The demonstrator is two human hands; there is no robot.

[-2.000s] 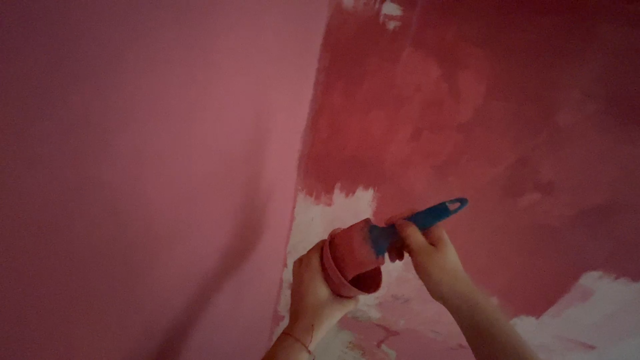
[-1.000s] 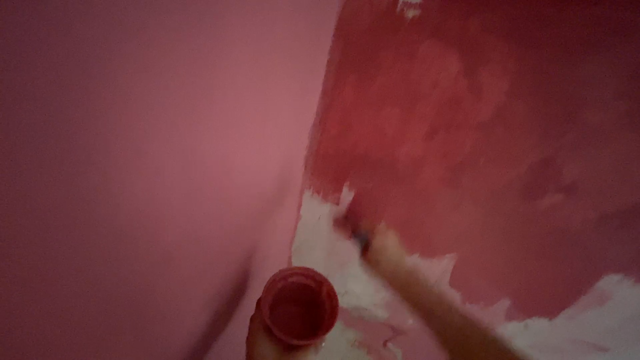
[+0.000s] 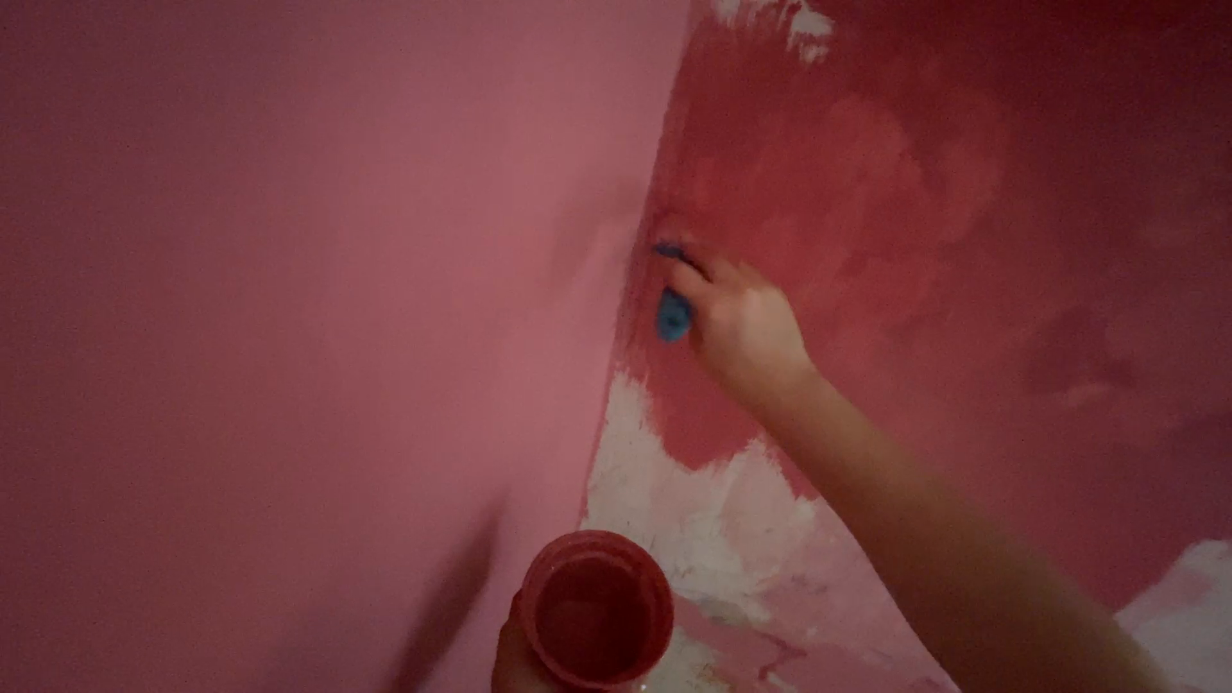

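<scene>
My right hand (image 3: 746, 313) grips a paintbrush by its blue handle (image 3: 674, 316), up against the red-painted wall (image 3: 895, 221) close to the corner line. The brush head is blurred and hard to make out at the fingertips. Low in the view, my left hand (image 3: 518, 659) holds a round cup (image 3: 656, 616) with a red-smeared rim and dark red paint inside. Most of that hand is hidden by the cup or cut off by the bottom edge.
A pink wall (image 3: 318, 289) fills the left side and meets the red wall along a slanting corner. Whitish patches (image 3: 664, 491) show below the red paint, with others at the top (image 3: 808, 29) and lower right (image 3: 1189, 602). Shadows fall on the pink wall.
The brush was over the cup in my right hand, then on the wall at the red paint's lower edge. It is now higher, beside the corner. More red covers the whitish area there.
</scene>
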